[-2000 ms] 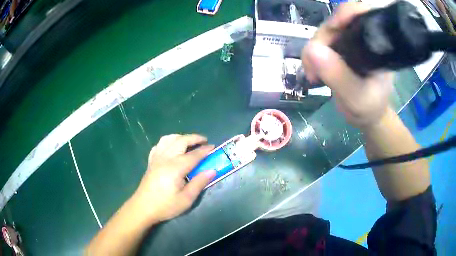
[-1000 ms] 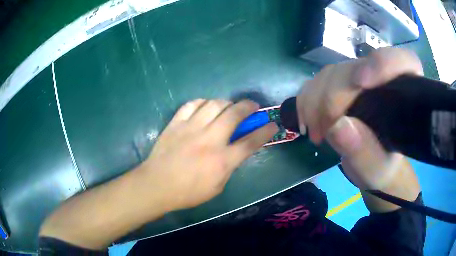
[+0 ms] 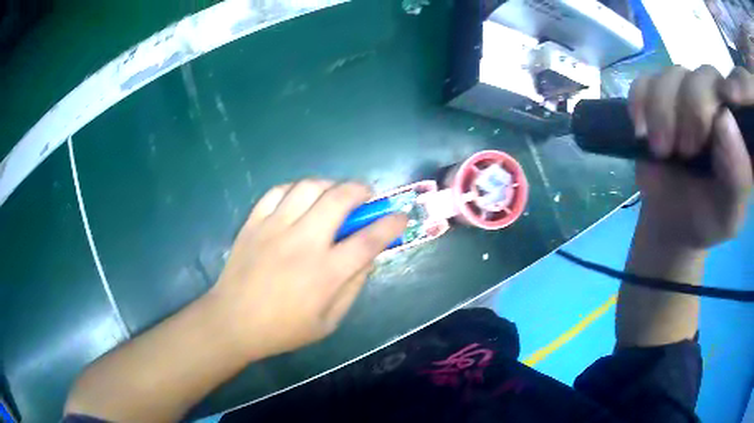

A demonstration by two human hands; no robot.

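Note:
A pink fan unit (image 3: 491,190) lies on the green bench with its round head to the right and its open handle to the left. A blue battery (image 3: 372,216) and a small green circuit board (image 3: 407,216) show in the handle. My left hand (image 3: 302,252) grips the handle and covers its left end. My right hand (image 3: 693,124) holds the black electric screwdriver (image 3: 608,126) at the right. Its tip end points left towards the front of the white screw feeder (image 3: 517,62), clear of the fan; the bit is too blurred to make out.
The feeder stands on the bench (image 3: 273,149) behind the fan. Small green parts (image 3: 415,7) lie at the top edge. A white strip (image 3: 157,54) curves along the bench's far side. The black cord (image 3: 637,279) hangs over the blue floor at the right.
Since one second ago, my right hand has lifted the screwdriver off the fan and moved it right and up towards the feeder. The fan's round head is now uncovered. My left hand stays on the handle.

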